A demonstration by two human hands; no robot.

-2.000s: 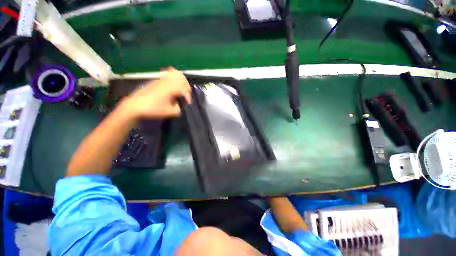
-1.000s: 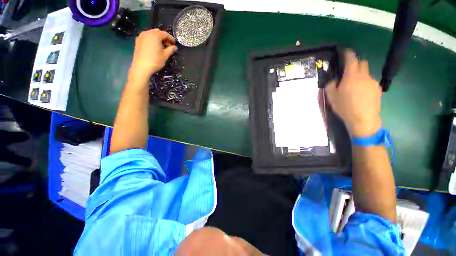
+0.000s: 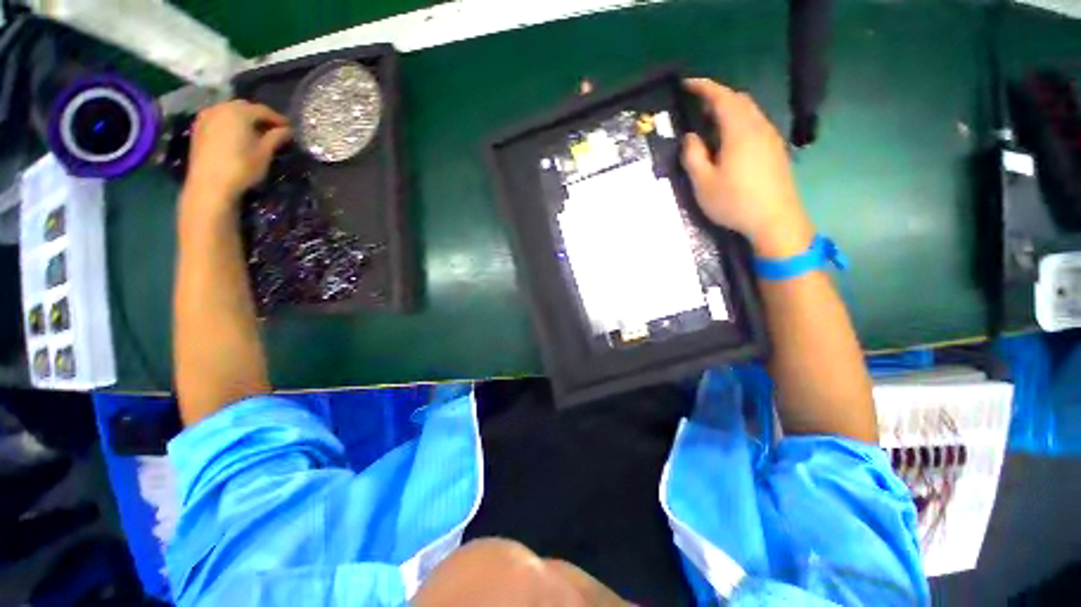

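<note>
A black thick-rimmed frame (image 3: 539, 279) lies turned at an angle, its lower corner at the bench's front edge. It holds an opened tablet with a large white rectangle (image 3: 631, 251) and circuitry at its far end. My right hand (image 3: 744, 172) grips the frame's far right corner, thumb over the rim. My left hand (image 3: 234, 148) is at the left of the black parts tray (image 3: 385, 196), fingertips pinched together above the pile of small dark parts (image 3: 302, 249). Whether they hold a part cannot be told. A round dish of silvery screws (image 3: 340, 110) sits in the tray.
The dark screwdriver (image 3: 808, 71) hangs beyond my right hand. A purple-ringed round device (image 3: 103, 125) and a white tray with small parts (image 3: 65, 279) are at the left. A slim black box (image 3: 1017, 225) lies at the right. A white rail (image 3: 474, 30) runs along the back.
The view has shifted and turned. My right hand, blurred over the frame's right side one second ago, now rests steadily at its far corner. My left hand remains at the parts tray.
</note>
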